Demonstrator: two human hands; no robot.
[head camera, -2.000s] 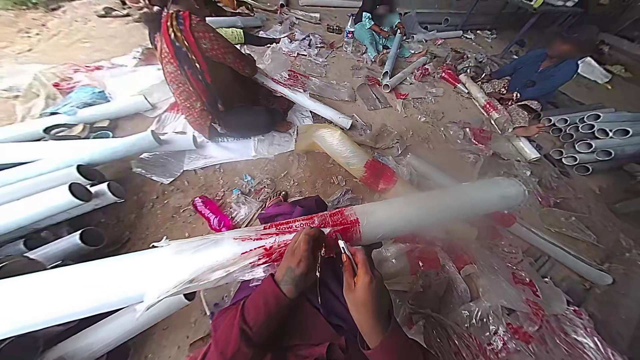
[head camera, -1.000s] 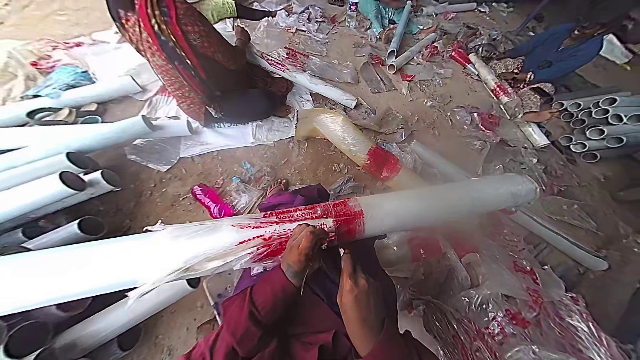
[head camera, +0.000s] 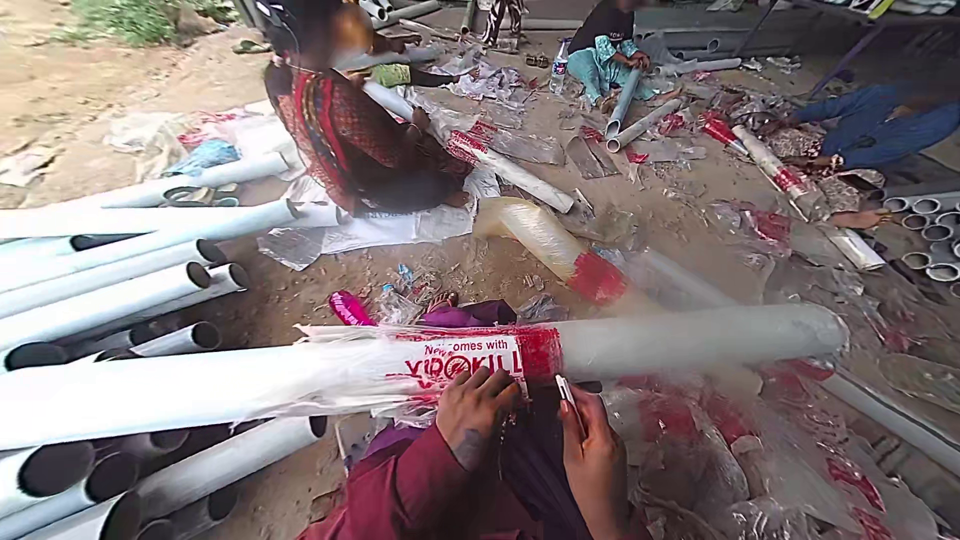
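A long white plastic pipe lies across my lap from the left edge toward the right. Clear plastic film with red print wraps its middle and right part; on the left the film is bunched and loose. My left hand rests with bent fingers against the printed film at the pipe's near side, seemingly pinching its edge. My right hand, just right of it and below the pipe, grips a small white tool whose exact kind I cannot tell. The fingertips of my left hand are partly hidden.
White pipes are stacked at the left. A yellowish wrapped pipe lies beyond mine. Torn plastic film covers the ground at right. A seated person works at upper left, others farther back. Grey pipes are piled at the right.
My right hand has moved slightly away from my left, and the white tool, hidden one second ago, shows again. The view has shifted.
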